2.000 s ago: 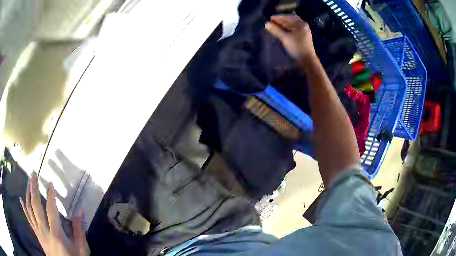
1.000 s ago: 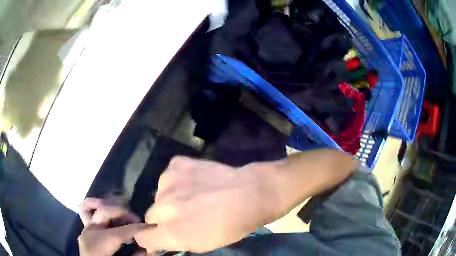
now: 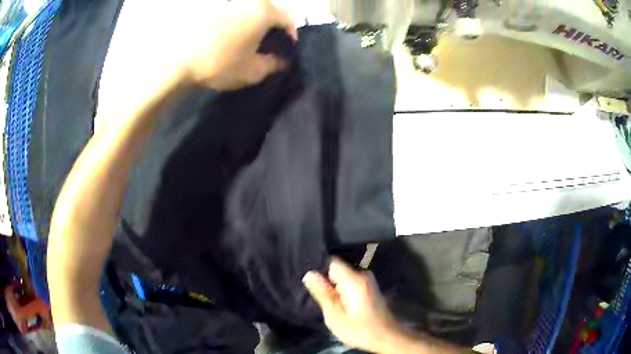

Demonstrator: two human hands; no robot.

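Dark cloth (image 3: 277,166) lies over the left and middle of the white table (image 3: 484,173) and hangs over its front edge. A straight folded strip runs along its right part, towards the machine. My left hand (image 3: 228,45) is at the far side of the cloth, fingers curled on a dark bunched bit of it; glare washes out part of this hand. My right hand (image 3: 353,304) is at the near edge, thumb and finger closed on the cloth's border. A small pale strip (image 3: 369,256) shows just above my right hand.
The cream sewing machine head (image 3: 581,41) with "HIKARI" lettering is at top right, its metal parts (image 3: 422,52) right of the cloth. Blue mesh baskets stand at far left (image 3: 24,138) and lower right (image 3: 557,297). A red object (image 3: 28,308) is at lower left.
The view has swung from the baskets to the machine. My hands, together before, are now apart: left at the cloth's far side, right at its near edge.
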